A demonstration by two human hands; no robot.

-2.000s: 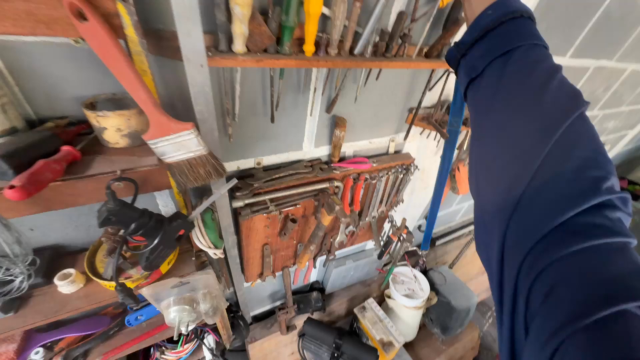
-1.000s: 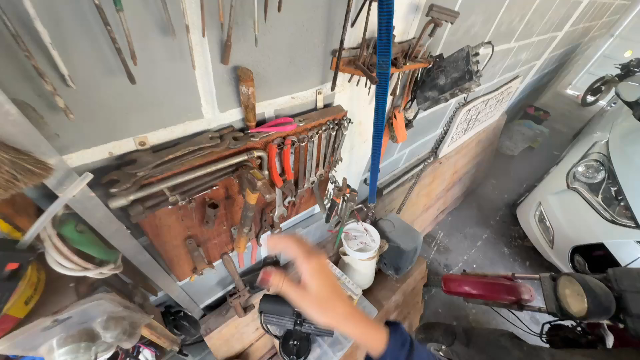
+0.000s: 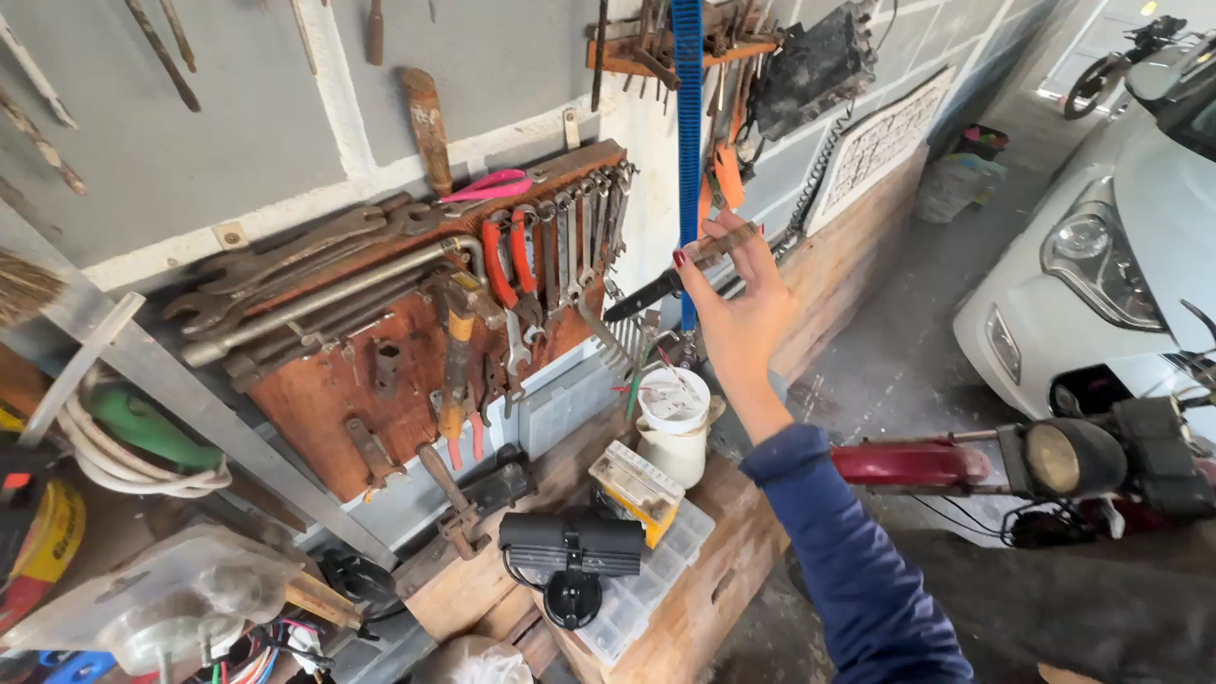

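My right hand [image 3: 746, 304], in a navy sleeve, pinches the worn wooden handle of what looks like an old knife [image 3: 655, 293] between thumb and fingers. Its dark blade slants down to the left, in front of a blue strap [image 3: 688, 123]. To the left of the blade is a brown wooden tool board [image 3: 313, 408] with wrenches [image 3: 570, 237], red-handled pliers [image 3: 510, 261] and a hammer [image 3: 458, 351]. Pink-handled scissors [image 3: 494, 185] lie along its top. My left hand is out of view.
Below the hand, a white tub [image 3: 674, 408], a yellow-and-white box [image 3: 641, 489], a black lamp-like device [image 3: 570, 551] and a clear compartment box [image 3: 655, 579] rest on a wooden bench [image 3: 703, 589]. A white car [image 3: 1102, 247] and a red motorcycle fender [image 3: 902, 465] are at the right.
My right hand, blurred over the bench with no tool discernible a second ago, has moved up and right and now holds the knife-like tool. The view has swung right since the earliest frame.
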